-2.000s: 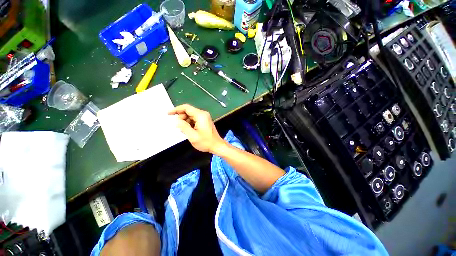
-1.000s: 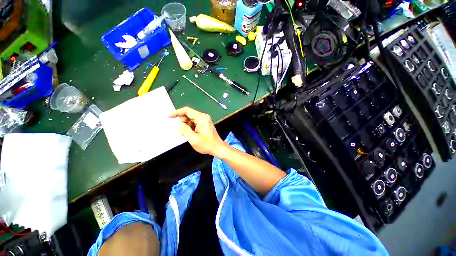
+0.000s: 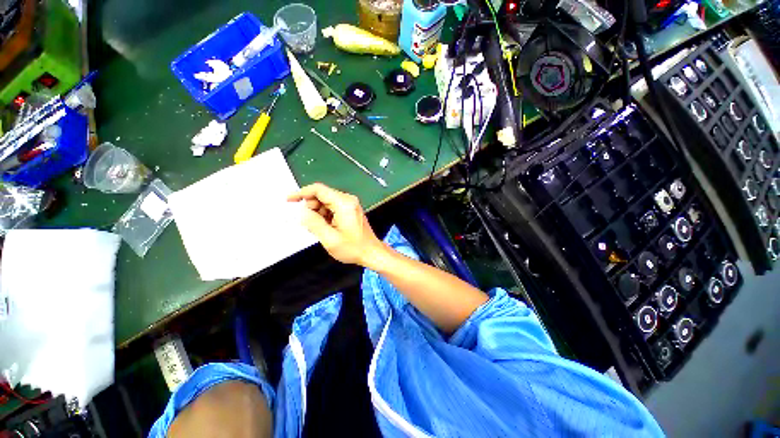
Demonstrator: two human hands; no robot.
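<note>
A white sheet (image 3: 239, 218) lies at the front edge of the green bench, slightly tilted. My right hand (image 3: 338, 224) is over the sheet's right side, palm partly down, with the thumb and fingers curled close together. I cannot tell whether the fingertips pinch the sheet, hold something tiny or hold nothing. My left hand is not in view; only a blue sleeve and bare skin show at the bottom left.
Left of the sheet are a clear zip bag (image 3: 147, 214) and a white pouch (image 3: 60, 299). Behind it are a yellow-handled screwdriver (image 3: 253, 137), a blue bin (image 3: 231, 68) and a thin metal rod (image 3: 349, 157). A black parts tray (image 3: 624, 231) stands at the right.
My right hand stays in nearly the same place and pose at the sheet's right side. The whole view shifts very slightly; nothing is visibly taken or released.
</note>
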